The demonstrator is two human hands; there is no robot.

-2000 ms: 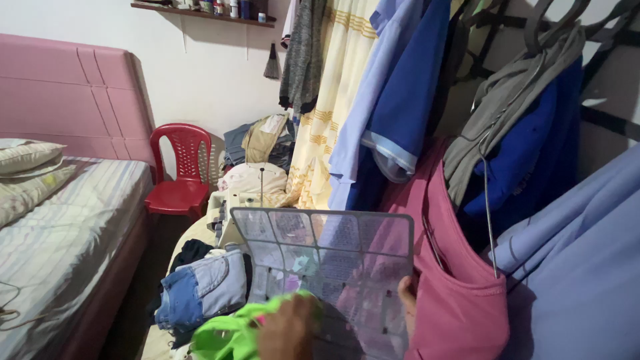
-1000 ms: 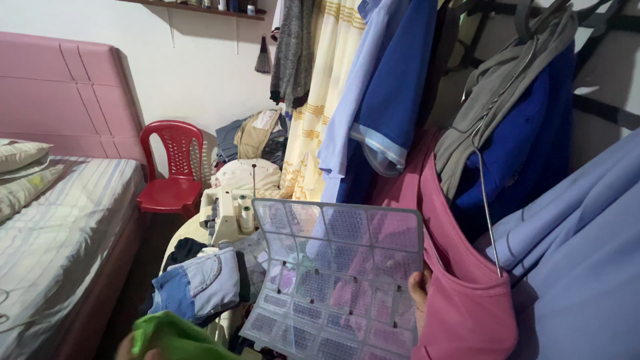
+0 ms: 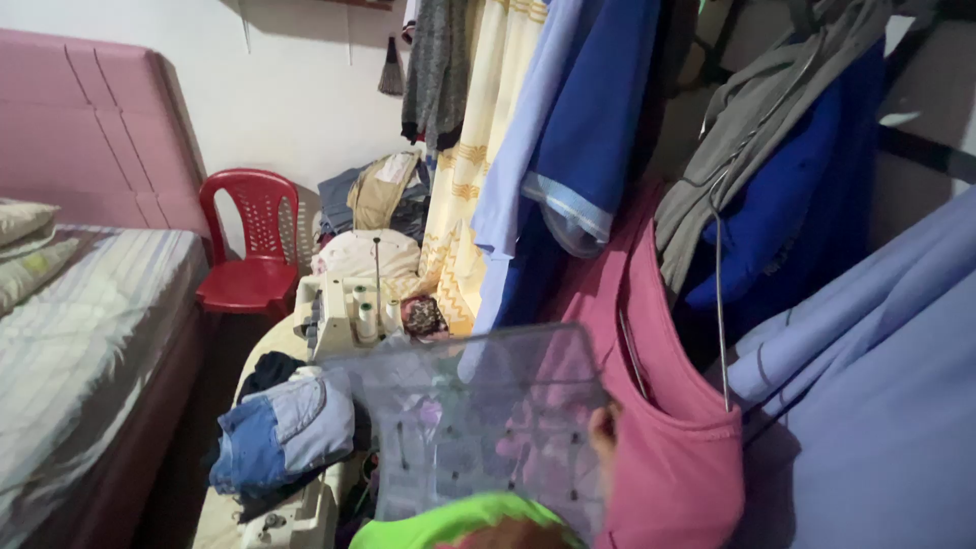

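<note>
A clear plastic compartment organizer (image 3: 473, 427) is held upright at the centre, blurred by motion. My right hand (image 3: 605, 431) grips its right edge, next to a hanging pink garment (image 3: 679, 457). At the bottom edge my left hand (image 3: 507, 535) holds a bright green cloth (image 3: 427, 522) in front of the organizer's lower part. The fingers of my left hand are mostly hidden or out of frame. Folded denim clothes (image 3: 282, 435) lie on the table to the left of the organizer.
A sewing machine (image 3: 332, 313) with thread cones (image 3: 367, 320) stands behind the organizer. A red plastic chair (image 3: 252, 252) and a bed (image 3: 99, 328) are at the left. Blue garments (image 3: 595, 114) and a cream curtain (image 3: 496, 91) hang close by on the right and behind.
The green cloth, low at the left one second ago, has moved right with my left hand, in front of the organizer. My right hand keeps its hold on the organizer's edge.
</note>
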